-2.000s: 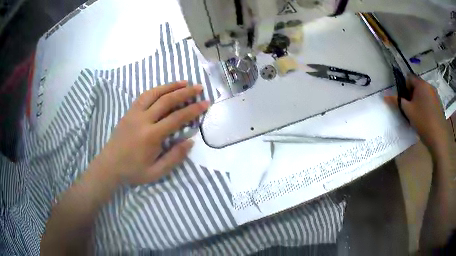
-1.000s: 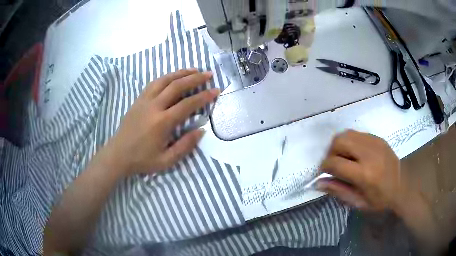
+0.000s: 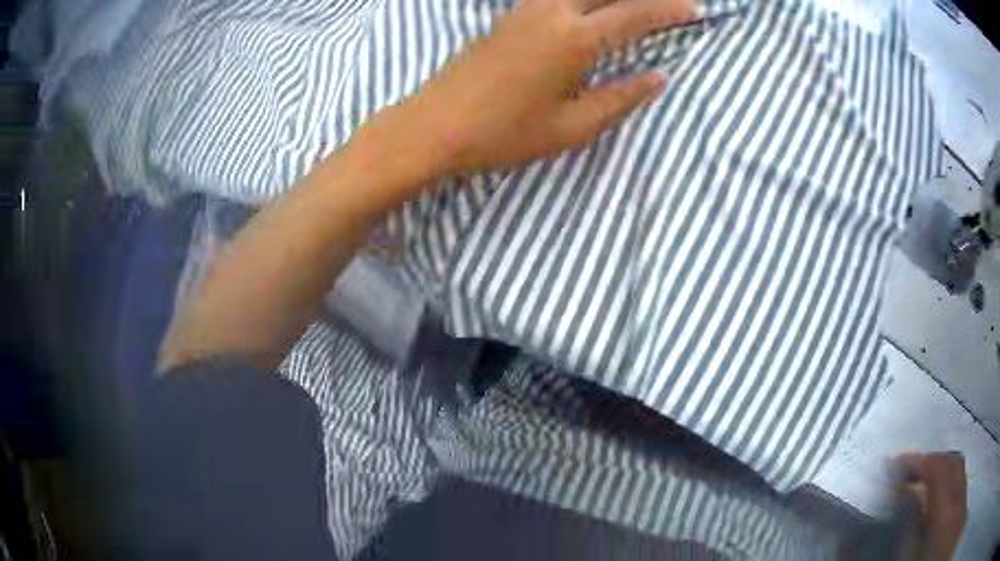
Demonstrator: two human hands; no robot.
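The striped fabric panel [image 3: 746,252] covers the left and middle of the view, with more striped fabric hanging below the table's front edge. My left hand [image 3: 532,88] lies on the fabric near the top, its thumb and fingers apart; the fabric under the palm is hidden. My right hand [image 3: 932,499] is small and blurred at the lower right, near the table's front edge beside the fabric's corner. Its fingers look curled, but I cannot tell whether it holds anything.
Part of the sewing machine's metal needle area [image 3: 967,243] shows at the right rim, close to the fabric's right edge. The white table [image 3: 932,345] shows between the fabric and the right rim. A blurred grey block-like thing [image 3: 378,307] is below my left forearm.
The view has swung left, so the machine sits at the right rim and the shears and snips are out of view. My left hand remains on the fabric; my right hand is lower right.
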